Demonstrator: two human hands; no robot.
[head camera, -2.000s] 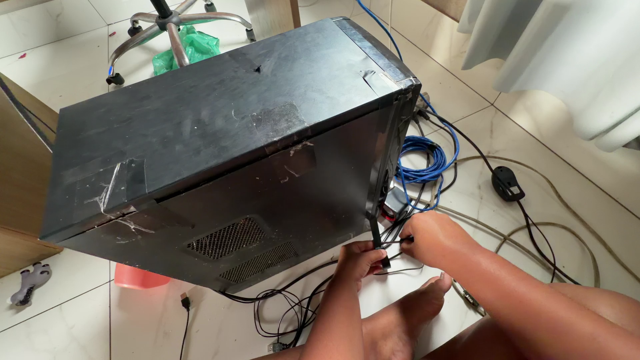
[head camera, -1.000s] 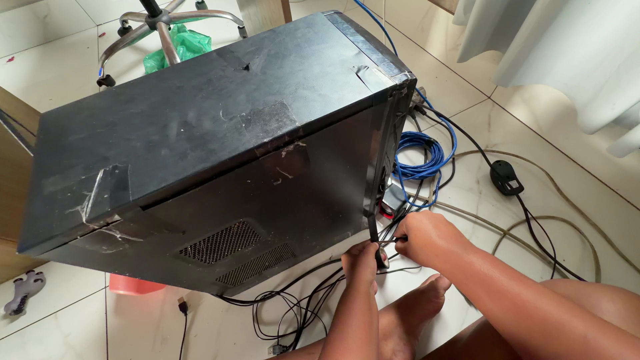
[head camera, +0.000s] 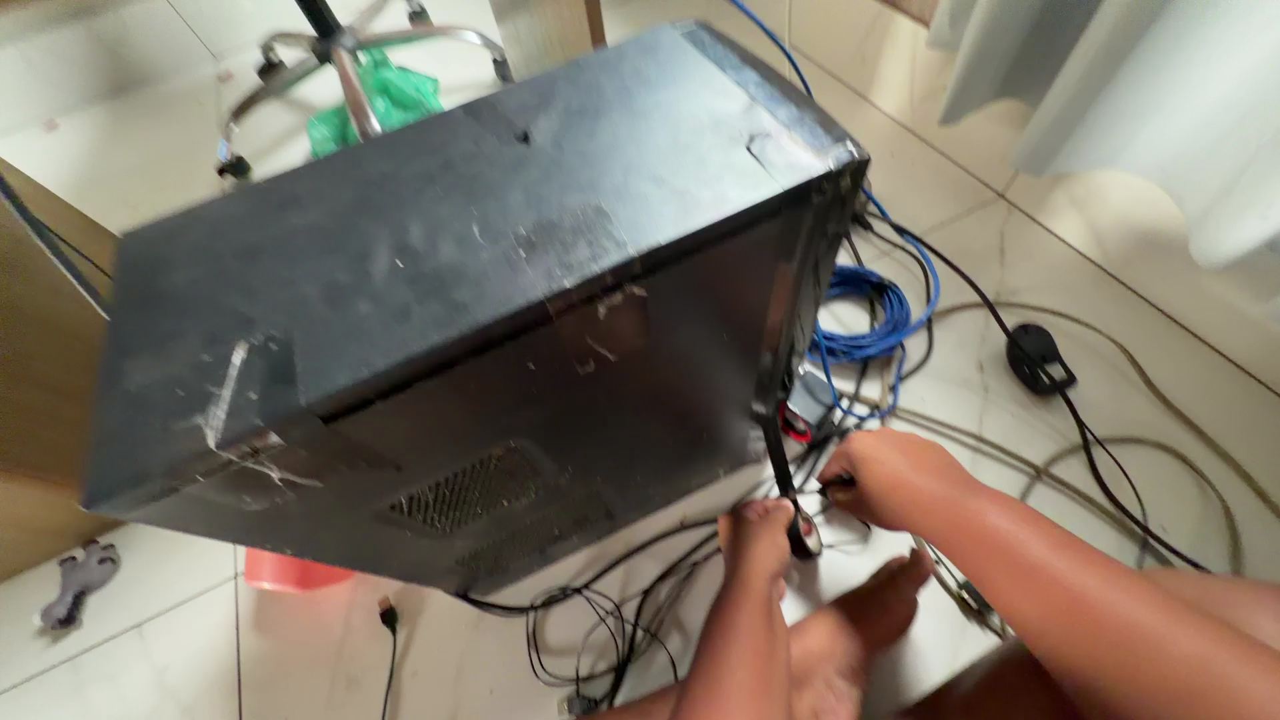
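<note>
A black computer tower case (head camera: 450, 220) with scuffs and tape bits stands tilted across the view. At its lower right corner my left hand (head camera: 757, 540) grips a roll of black electrical tape (head camera: 804, 532). A strip of black tape (head camera: 777, 455) runs from the roll up to the case's edge. My right hand (head camera: 885, 480), just right of the roll, is closed on a small black item, perhaps a cable end, mostly hidden by the fingers. Black cables (head camera: 640, 580) lie under and beside the case.
A coiled blue network cable (head camera: 865, 320) and a black cord with a round inline piece (head camera: 1035, 358) lie right of the case. A chair base (head camera: 340, 50) and green plastic bag (head camera: 385, 95) are behind. A red container (head camera: 295, 570), USB plug (head camera: 388, 612) and grey object (head camera: 80, 585) lie at left.
The tape roll and the strip running from it to the case now show plainly below the case's corner. Both hands stay near that corner.
</note>
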